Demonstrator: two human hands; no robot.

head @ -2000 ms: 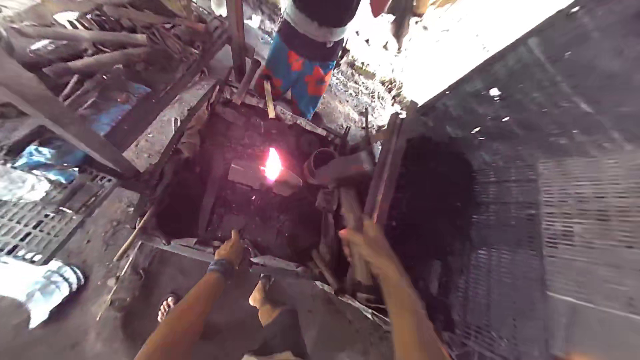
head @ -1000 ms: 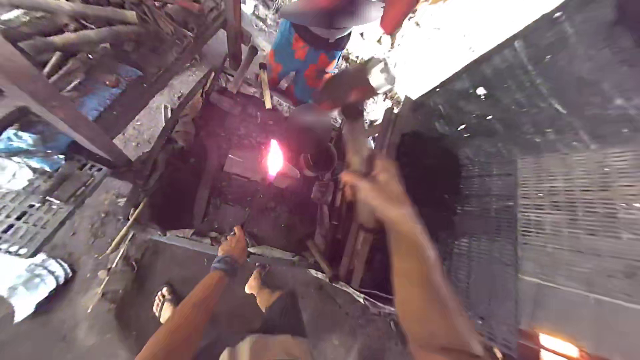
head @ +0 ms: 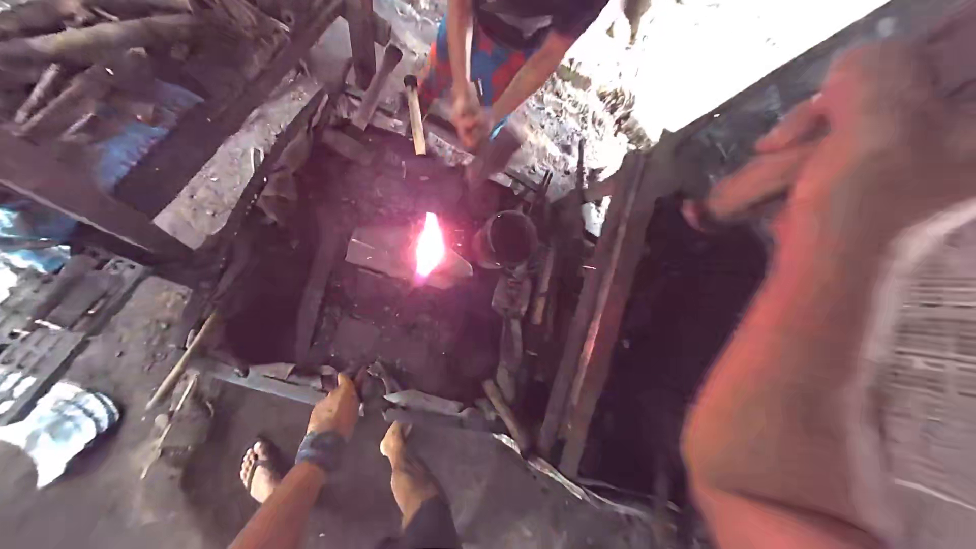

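A glowing hot piece of metal [head: 430,248] lies on a metal anvil block [head: 377,252] in the dark work pit. My left hand [head: 335,408], with a band at the wrist, is low at the pit's near edge, fingers curled; whether it grips anything is unclear. My right hand [head: 823,145] is raised large and blurred at the upper right, fingers bent, and no hammer shows in it. Across the pit, a co-worker's hands [head: 469,122] are together on a tool, its dark blurred head [head: 492,156] above the anvil's far side.
A round metal container [head: 508,239] stands right of the anvil. A wooden handle [head: 415,114] leans at the far edge. Wooden beams [head: 602,328] border the pit's right side. Branches [head: 99,38] lie piled upper left. My feet [head: 261,469] are at the near edge.
My right hand, earlier on a hammer above the pit's right side, has risen toward the upper right; the hammer is out of sight. The co-worker's hands and tool have come into view over the pit.
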